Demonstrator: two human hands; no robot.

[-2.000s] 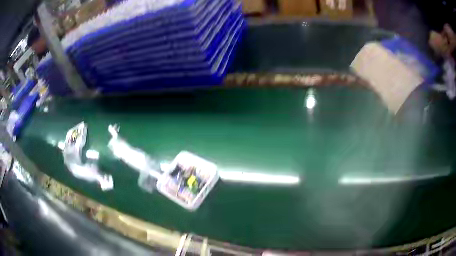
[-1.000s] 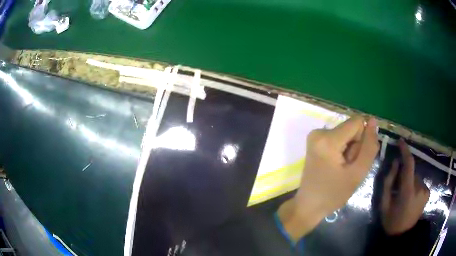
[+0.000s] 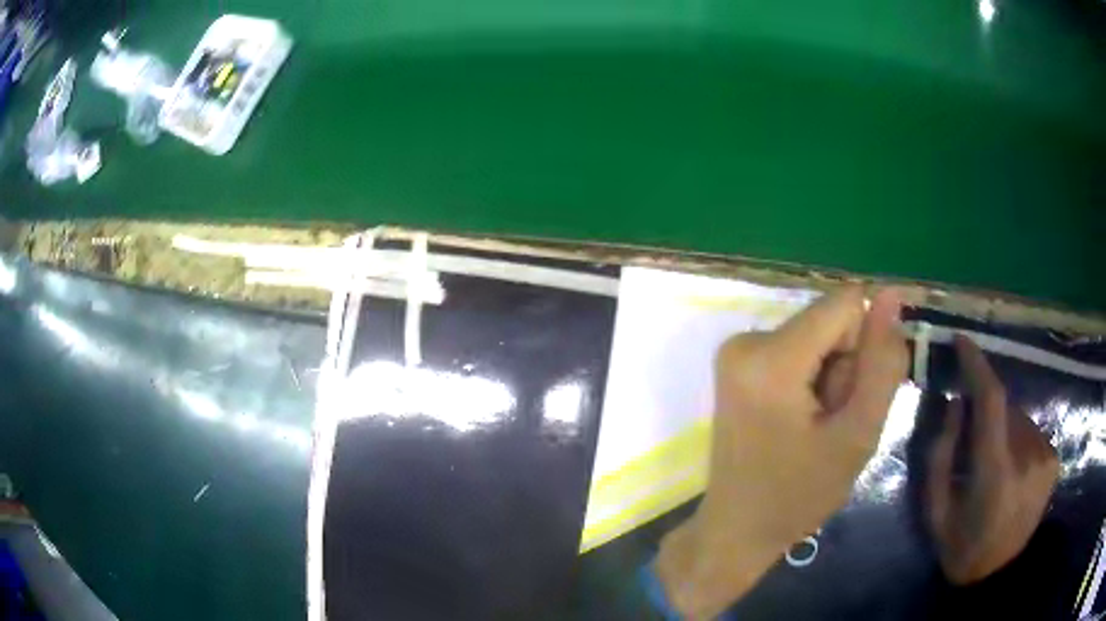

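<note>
My left hand (image 3: 794, 443) is over the work mat, with thumb and index fingertips pinched together at its far edge. A tiny pale spot shows at these fingertips; I cannot tell whether it is a small part or a nail. My right hand (image 3: 992, 485) is just to the right, fingers partly bent and apart, with nothing visible in it. The two hands do not touch. The black printed mat (image 3: 467, 510) has a white panel (image 3: 661, 364) with yellow stripes, partly covered by my left hand.
A green conveyor belt (image 3: 582, 134) runs beyond the mat. At its far left lie an open white housing (image 3: 231, 83) with a bagged cord (image 3: 140, 91) and another bagged cord (image 3: 51, 140). Pale tape (image 3: 325, 485) borders the mat. A dark green table (image 3: 158, 425) is at left.
My hands, out of view two seconds ago, are over the mat and keep nearly the same pose as one second ago. The view has tilted, so the housing and cords sit lower and further left.
</note>
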